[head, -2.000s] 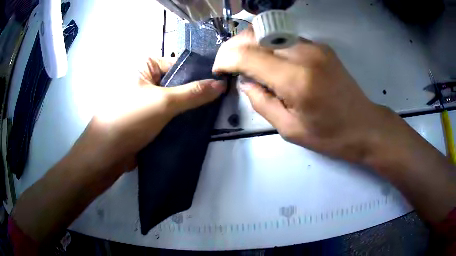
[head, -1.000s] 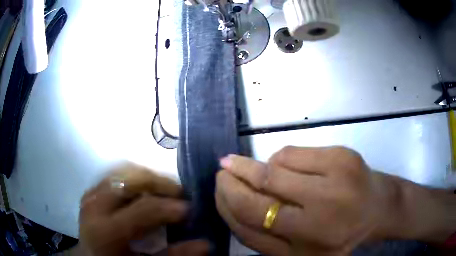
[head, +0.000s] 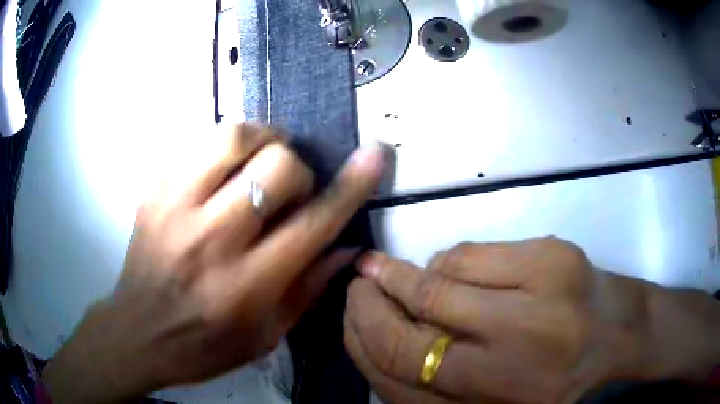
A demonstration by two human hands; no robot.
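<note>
The long dark denim strip (head: pixel 310 95) runs from under the presser foot (head: pixel 339 30) down to the bottom edge of the picture, with a pale stitch line near its left edge. My left hand (head: pixel 229 245) is slightly blurred and lies over the strip, its fingers spread across it and a silver ring showing. My right hand (head: pixel 474 319), with a gold ring, pinches the strip's right edge between thumb and fingers below the machine bed's edge. The strip is partly hidden under my left hand.
The round needle plate (head: pixel 385 39) and small perforated disc (head: pixel 444 39) lie right of the foot. A white ribbed knob (head: pixel 517 21) hangs at top right. Dark strips (head: pixel 24 134) lie at far left behind a white bar (head: pixel 11 79). Dark snips (head: pixel 705 130) are at the right edge.
The strip was turned from a folded end and now lies lengthwise from the foot. In the last second my left hand has moved up onto it. My right hand stays at its right edge.
</note>
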